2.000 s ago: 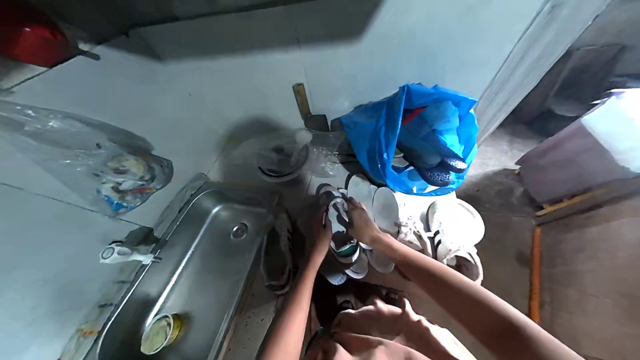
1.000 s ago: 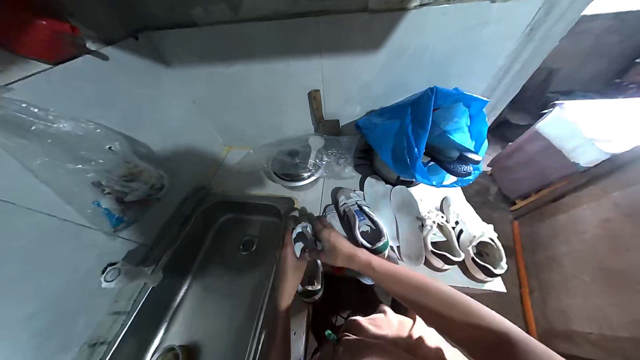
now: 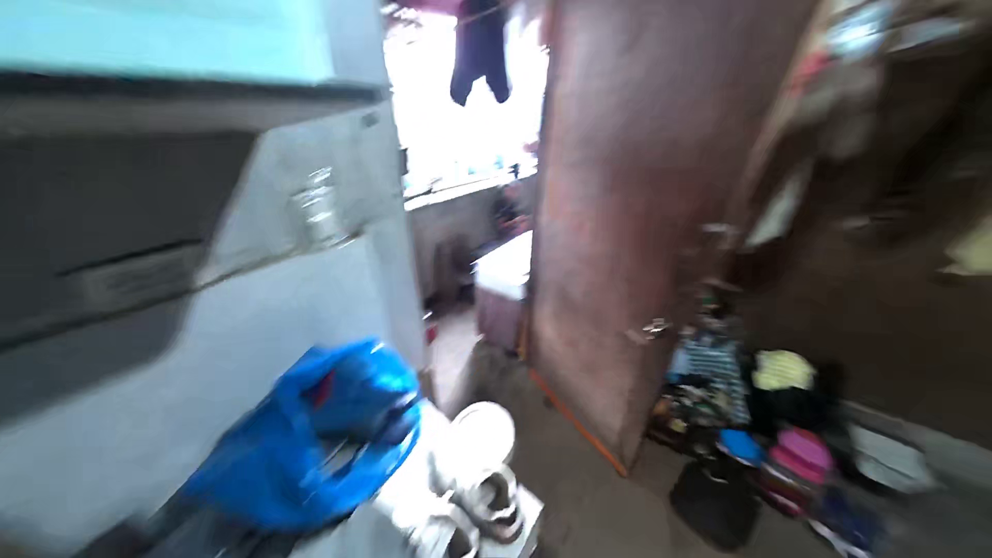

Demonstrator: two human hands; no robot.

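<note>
Neither my left hand nor my right hand shows in the head view, which is blurred. At the lower left sits an open blue plastic bag [image 3: 302, 449] with dark things and a bit of red inside. To its right, a pair of white shoes [image 3: 496, 500] stands on a pale surface, partly cut off by the bottom edge. A round white thing [image 3: 484, 434] lies just behind the shoes, touching or close to them.
A brown door [image 3: 612, 232] stands ajar in the middle, beside a doorway with a white-topped table [image 3: 508, 267] beyond. Piled clothes [image 3: 709, 380], a pink item [image 3: 802, 457] and a dark bag [image 3: 714, 504] lie on the floor at right. Dark clothing [image 3: 480, 54] hangs above.
The view has swung far right and up, away from the sink. Both hands, earlier on the shoes beside the sink, are out of frame.
</note>
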